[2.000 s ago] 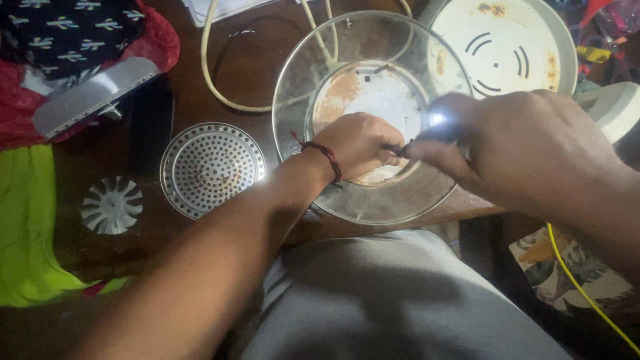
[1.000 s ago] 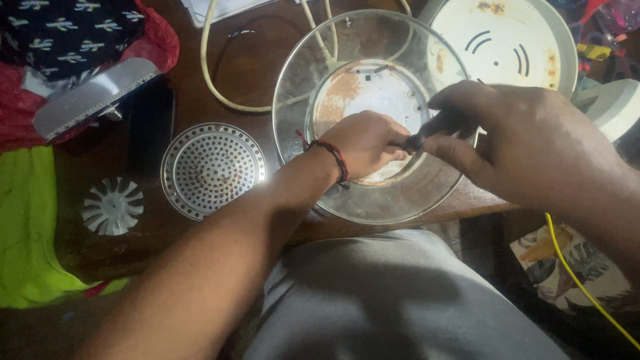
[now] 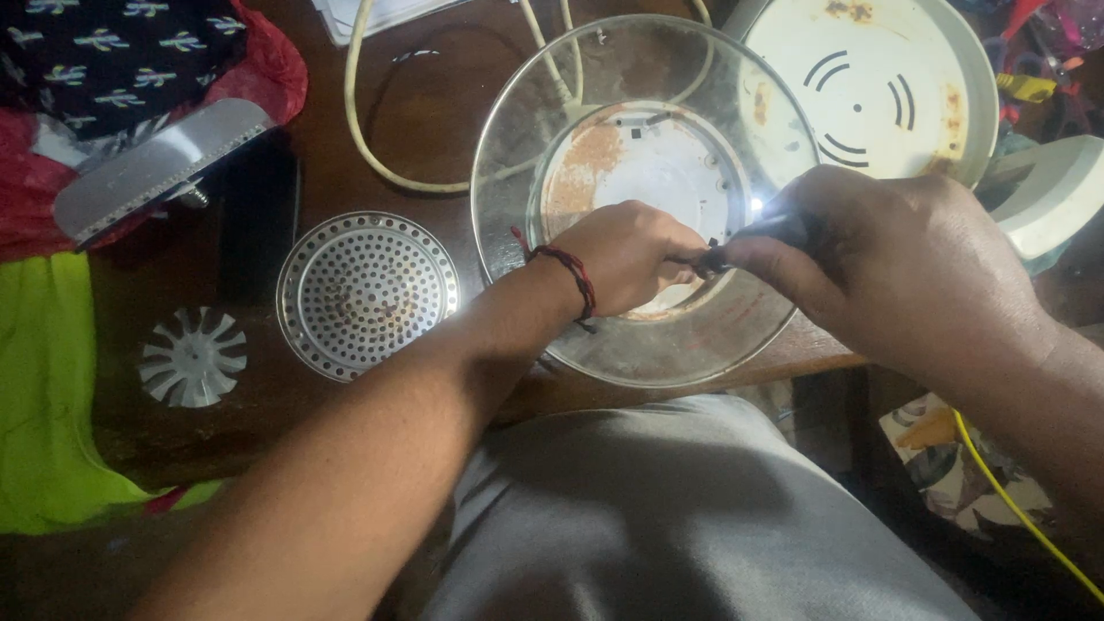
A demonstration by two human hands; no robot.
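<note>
My left hand (image 3: 634, 259), a dark red cord around its wrist, pinches a small dark piece (image 3: 709, 257) over the stained white metal base (image 3: 642, 177) inside a clear round glass lid (image 3: 509, 129). From the right, my right hand (image 3: 888, 250) grips a dark handheld tool (image 3: 780, 226) with a bright light on it; its tip meets the small piece at my left fingertips. The tool's exact kind is hidden by my fingers. A perforated metal disc (image 3: 371, 293) and a metal fan blade (image 3: 195, 358) lie left of the lid.
A rust-spotted white round cover (image 3: 862, 86) stands at the back right, beside a cream plastic part (image 3: 1056, 194). A cream cable (image 3: 354, 103) loops behind the lid. A bent metal plate (image 3: 164, 168) leans at left on red plastic, near green cloth (image 3: 47, 388). A yellow cord (image 3: 1022, 509) hangs at lower right.
My right hand has shifted slightly and its fingers have turned a little around the tool. The light was hidden one second ago and shows now. My left hand stays almost in place.
</note>
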